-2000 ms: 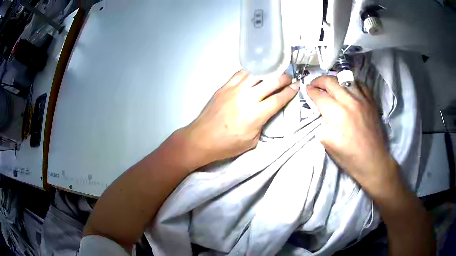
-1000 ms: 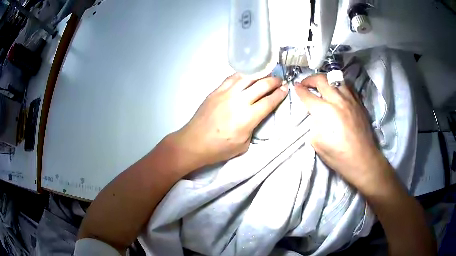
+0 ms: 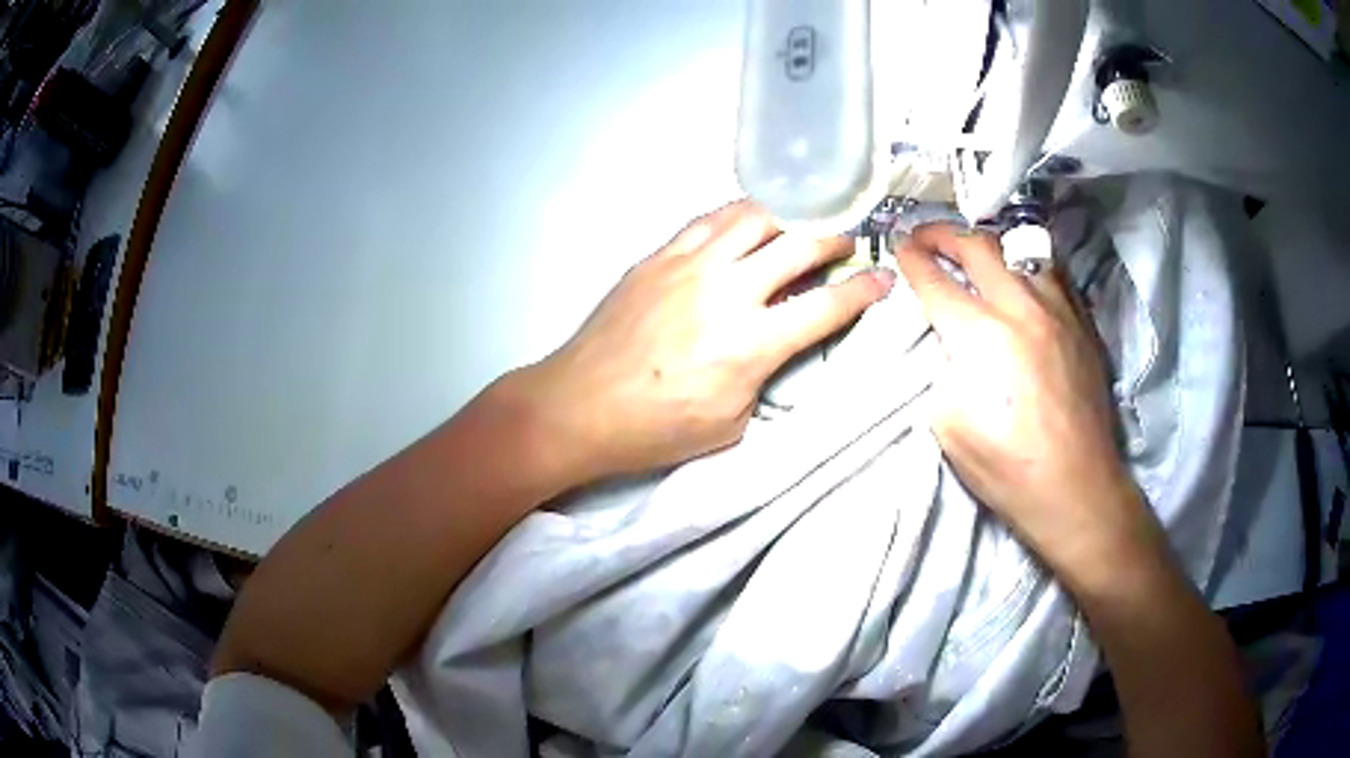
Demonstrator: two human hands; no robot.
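A pale grey garment (image 3: 711, 607) lies crumpled over the table's front and up around the right side of the machine head. My left hand (image 3: 681, 348) lies left of the needle area, its fingertips on the cloth edge, partly under the translucent cover. My right hand (image 3: 1022, 370) is just right of the needle, thumb and fingertips pinching the cloth edge. The presser foot (image 3: 885, 222) is small and bright between my fingertips; the needle itself is too small to tell.
A translucent white cover (image 3: 804, 111) hangs left of the needle. A white-and-dark knob (image 3: 1128, 101) sits on the machine head. The white table (image 3: 370, 237) has a brown edge (image 3: 148, 245). Grey cloth (image 3: 141, 637) hangs lower left. A dark tool (image 3: 92, 314) lies beyond the brown edge.
The camera view has shifted slightly. My hands remain beside the needle with the cloth. The blue bit by the foot, seen earlier, no longer shows.
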